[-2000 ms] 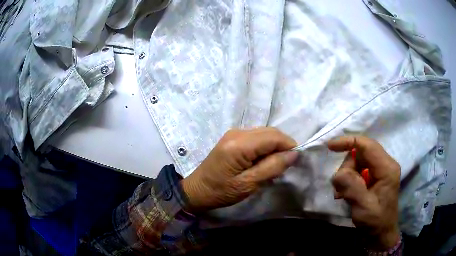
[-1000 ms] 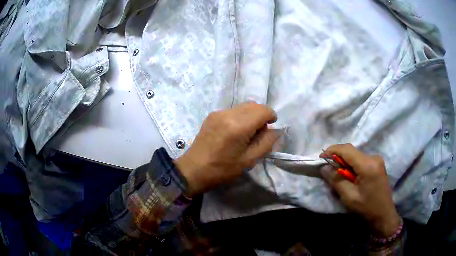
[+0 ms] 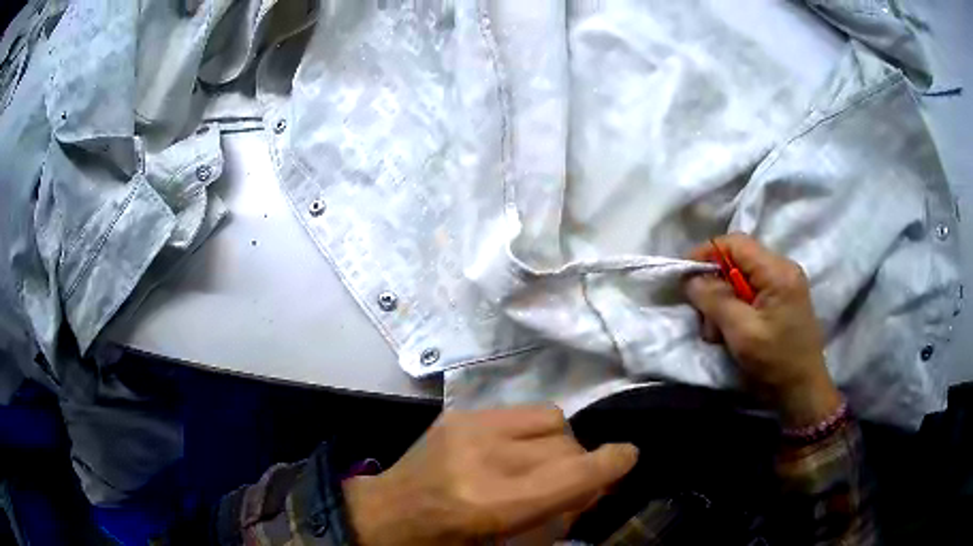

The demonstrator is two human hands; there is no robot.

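A pale grey-white jacket (image 3: 662,117) with faint pattern lies spread before me, dark snaps along its front edge. My right hand (image 3: 758,315) holds orange-red thread snips (image 3: 736,279) and pinches the end of a raised hem edge (image 3: 629,263) between thumb and finger. The snips' tips show above the fingers, and whether the blades are closed is too small to tell. My left hand (image 3: 480,475) is off the jacket, low in front of the table's near edge, slightly blurred. Its index finger points right, and I see nothing in it.
Similar pale garments (image 3: 96,213) are heaped at the left and hang over the near edge of the white table (image 3: 267,288). A snapped band (image 3: 203,160) lies between heap and jacket. Dark space and blue material show below the table edge. Plaid sleeves cover my wrists.
My left hand has let go of the cloth and moved down past the table edge. My right hand has taken hold of the hem and lifted it up and away; the snips stay in it.
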